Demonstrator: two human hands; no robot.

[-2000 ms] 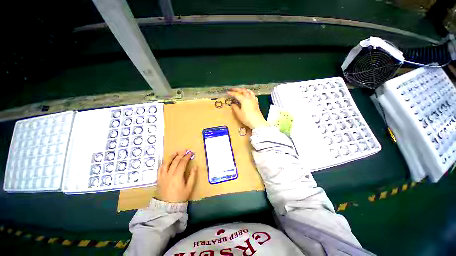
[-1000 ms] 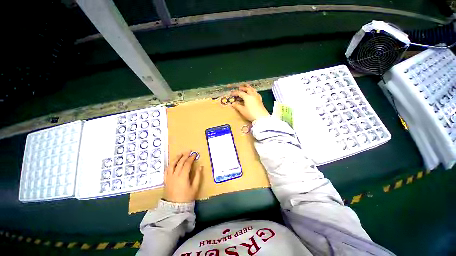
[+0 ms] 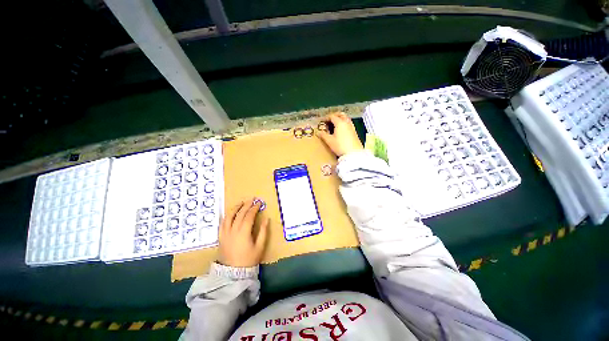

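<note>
My left hand (image 3: 242,233) rests on the cardboard sheet (image 3: 247,156), its fingertips on a small ring (image 3: 259,204). My right hand (image 3: 339,135) is at the top edge of the cardboard, thumb and fingertip on a dark ring (image 3: 323,127). Two more dark rings (image 3: 304,132) lie just left of it. Another ring (image 3: 326,170) lies below my right hand, beside the sleeve. The smartphone (image 3: 298,202) lies upright in the middle between my hands, its screen white with a blue top bar.
The left tray (image 3: 127,193) is partly filled with rings; an empty tray (image 3: 67,213) is beside it. A right tray stack (image 3: 414,160) has a yellow-green slip (image 3: 380,148) at its edge. A fan (image 3: 504,66) and another tray stack (image 3: 534,133) are far right. A metal post (image 3: 167,63) rises behind.
The view has shifted. The ring at my right fingertips now shows apart from the two beside it, a little to their right. My left hand stays at its ring.
</note>
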